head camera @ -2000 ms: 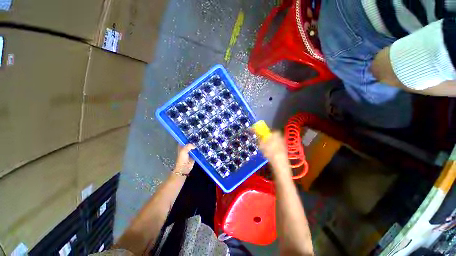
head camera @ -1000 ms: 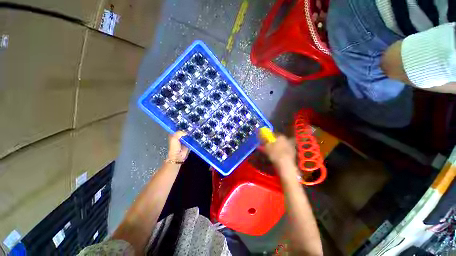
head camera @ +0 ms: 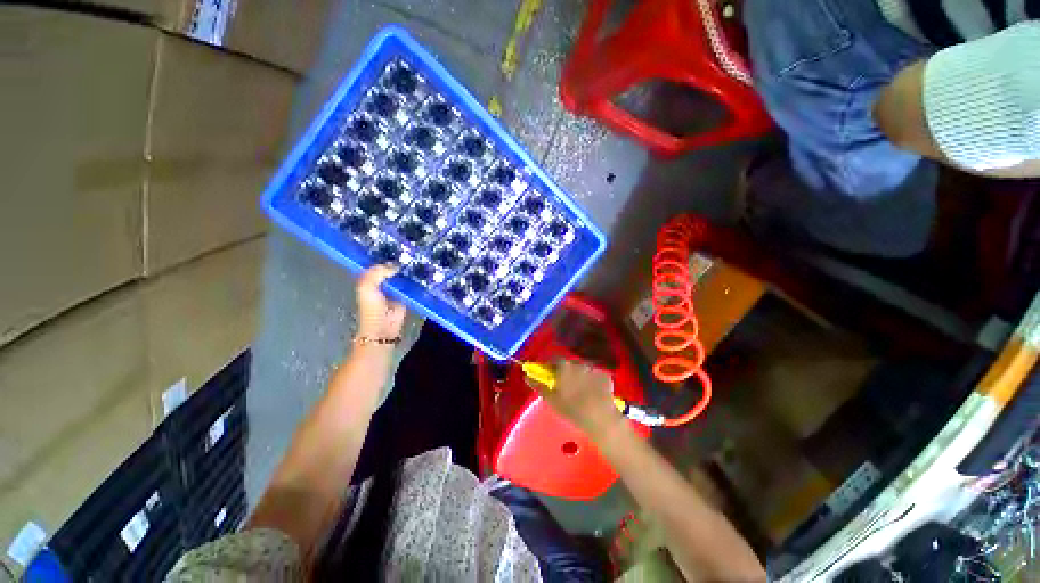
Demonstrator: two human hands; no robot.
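A blue parts tray (head camera: 555, 298) is held up in front of me, tilted, with rows of small black-and-silver motor parts (head camera: 424, 188) in it. My left hand (head camera: 379, 308) grips the tray's lower left edge; its fingers under the tray are hidden. My right hand (head camera: 579, 395) is closed around a yellow air blow gun (head camera: 538, 374), just below the tray's lower corner. The gun's thin nozzle points at that corner. A red-orange coiled air hose (head camera: 675, 308) runs from the gun's back end.
A red stool (head camera: 565, 456) stands below my right hand. A seated person's jeans (head camera: 827, 85) and another red stool (head camera: 667, 74) are at upper right. Brown cartons (head camera: 80, 171) and black crates (head camera: 131, 501) line the left. A bench edge (head camera: 1015, 399) curves at right.
The tray and my left hand have moved up and left in the view. My right hand with the blow gun has moved down and left, from the tray's right corner to below its lower corner.
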